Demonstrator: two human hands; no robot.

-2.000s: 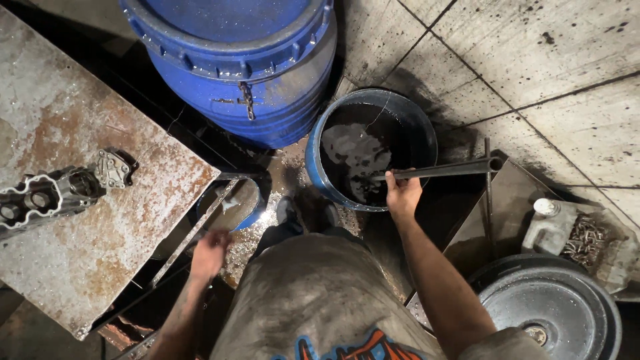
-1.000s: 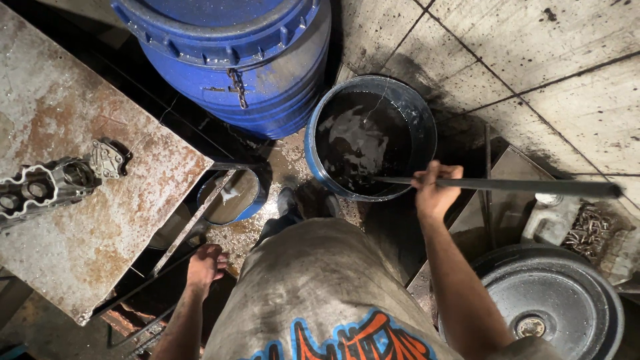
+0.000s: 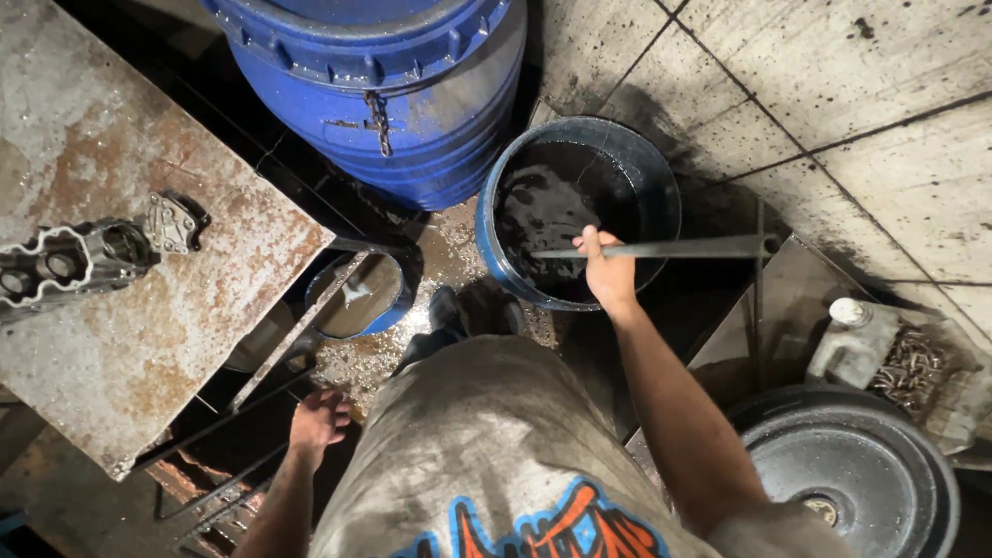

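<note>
My right hand grips a long grey metal bar near its thin end, above a round blue tub. Dark liquid with a pale film on its surface lies in the tub. The bar's thin tip is over or at the liquid; the frame does not settle which. Its wider end, with a round opening or eye, reaches right past the rim. My left hand hangs with bent fingers beside the metal table, near its dark frame, and holds nothing visible.
A blue plastic drum stands behind. On the table lie a metal engine part and a smaller metal plate. A smaller blue bucket sits below its corner. At right are a black round lid, a jug and bolts.
The bar has changed its angle in my right hand, and that hand has moved from the tub's right rim to over the liquid. My left hand is lower than two seconds ago.
</note>
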